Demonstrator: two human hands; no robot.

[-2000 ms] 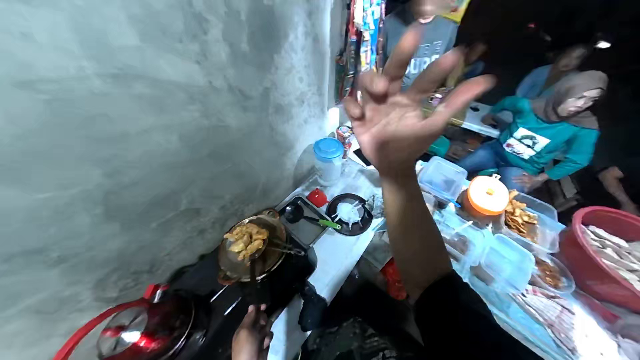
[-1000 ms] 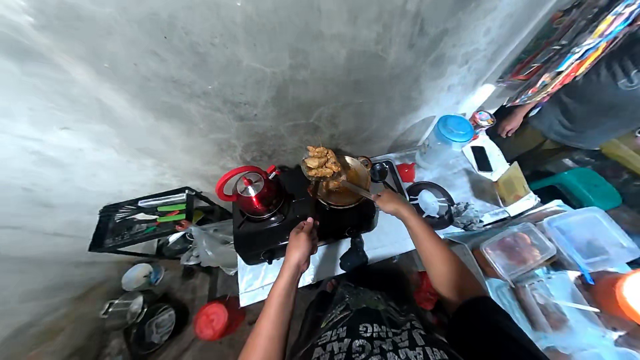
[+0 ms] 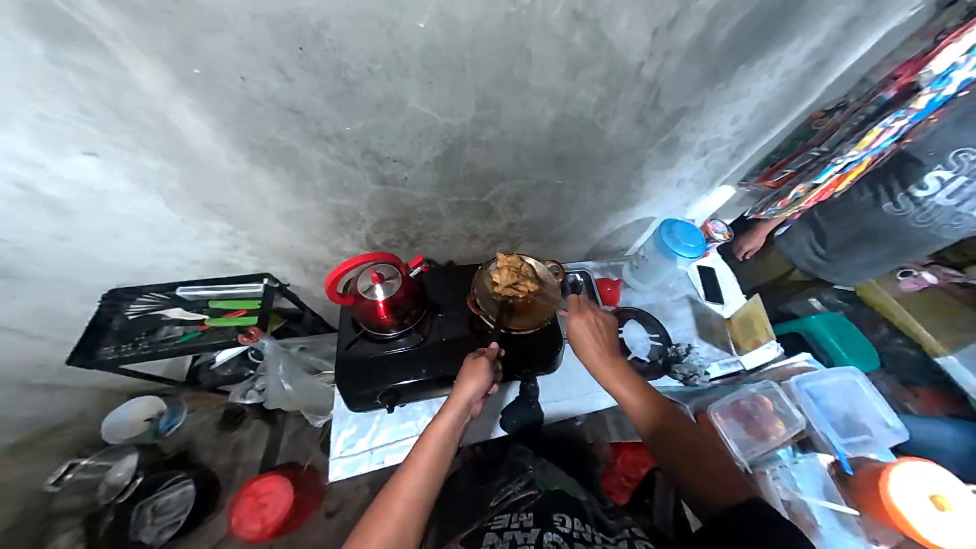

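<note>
A two-burner black gas stove [image 3: 412, 381] stands against the wall. On its right burner sits a frying wok [image 3: 482, 286] with brown oil, and browned fried pieces [image 3: 513, 275] are held in a heap over it. My left hand [image 3: 479, 374] is closed on the dark handle of a utensil [image 3: 501, 320] that reaches up to the pieces. My right hand [image 3: 591, 326] grips a thin metal utensil [image 3: 550, 299] that reaches into the wok from the right. The utensil heads are partly hidden by the food. A red kettle [image 3: 386, 297] stands on the left burner.
A black rack [image 3: 114, 335] with utensils stands left. Below are a red-lidded container [image 3: 261, 507] and pots. To the right are a blue-lidded jar [image 3: 681, 240], a black pan [image 3: 644, 343], a phone [image 3: 710, 285] and plastic food boxes [image 3: 755, 423]. A person in a grey shirt [image 3: 877, 206] stands beyond.
My right hand, raised and empty two seconds ago, came down to a utensil at the wok. The heap of pieces has shifted right over the wok since one second ago. The view swung left early on.
</note>
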